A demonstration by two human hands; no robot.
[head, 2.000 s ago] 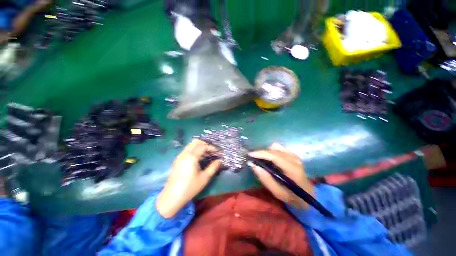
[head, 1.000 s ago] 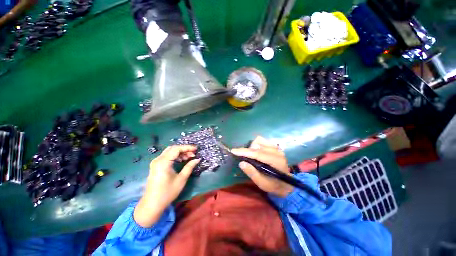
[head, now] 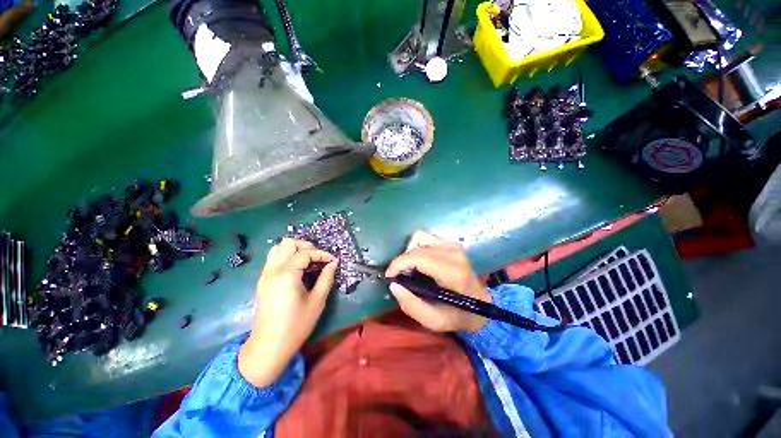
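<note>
The PCB panel (head: 332,238), a speckled purplish-grey square, lies on the green mat in front of me. My left hand (head: 294,295) is at its left edge, with thumb and fingers closed on a small black component (head: 314,272). My right hand (head: 438,282) holds the black soldering iron (head: 467,301) like a pen. Its thin metal tip points left and reaches the panel's lower right part. Whether the tip touches a joint cannot be told.
A grey fume hood (head: 261,141) stands behind the panel, beside a solder pot (head: 398,141). A black component pile (head: 94,265) lies left. A populated panel (head: 548,128), yellow basket (head: 539,62) and fan (head: 672,154) are right. A slotted tray (head: 621,304) is below the bench edge.
The view has shifted, so the bench things sit further left and higher. The iron's tip is now lower on the panel's right side. The left fingers have closed together on the black component.
</note>
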